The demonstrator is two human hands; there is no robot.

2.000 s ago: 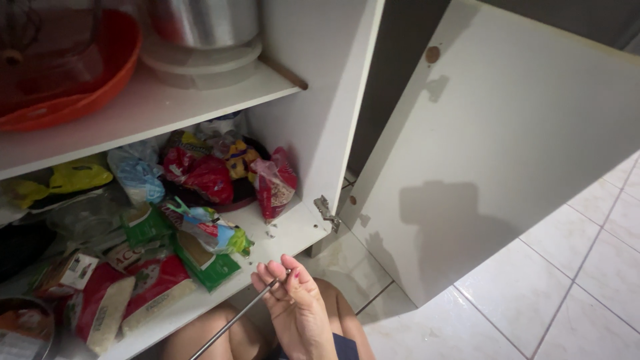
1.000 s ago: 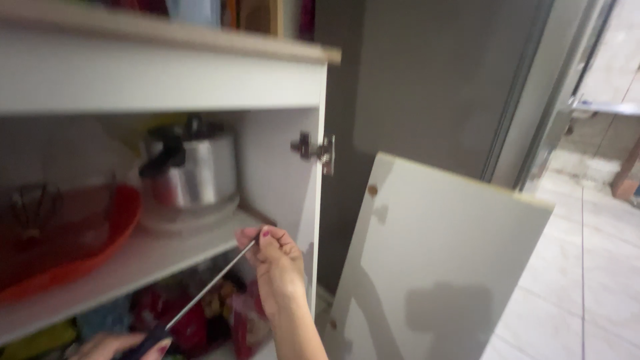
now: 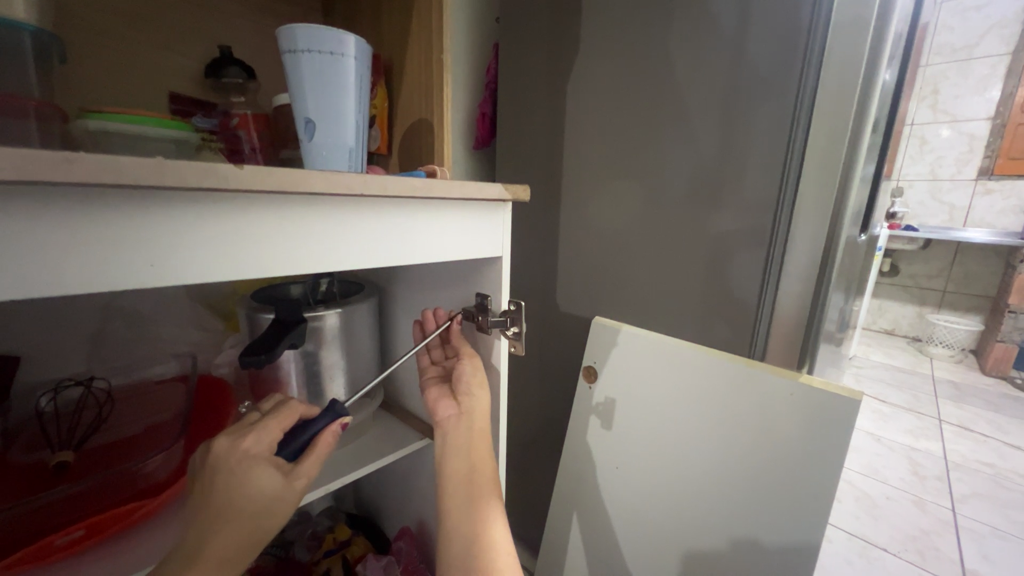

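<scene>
My left hand (image 3: pixel 252 460) grips the dark blue handle of a screwdriver (image 3: pixel 392 368), whose long metal shaft slants up to the right. Its tip is at the near end of a metal cabinet hinge (image 3: pixel 488 314) mounted on the inner side wall of the white cabinet (image 3: pixel 506 232). At the tip, my right hand (image 3: pixel 452 360) has its palm turned up, with thumb and fingertips beside the shaft's end; whether a screw is between them cannot be made out. Leaning at the right is a detached white cabinet door panel (image 3: pixel 712 448) with a round hinge hole.
A pressure cooker (image 3: pixel 336 344) stands on the shelf, left of the hinge. Further left are a red basin (image 3: pixel 136 512) and a wire whisk (image 3: pixel 74 412). A light blue cup (image 3: pixel 328 96) stands on the countertop above. Behind the panel rises a large grey surface (image 3: pixel 664 160).
The view has risen from the lower shelf to the upper hinge. Both hands have moved up with the screwdriver, and its tip has come to the hinge.
</scene>
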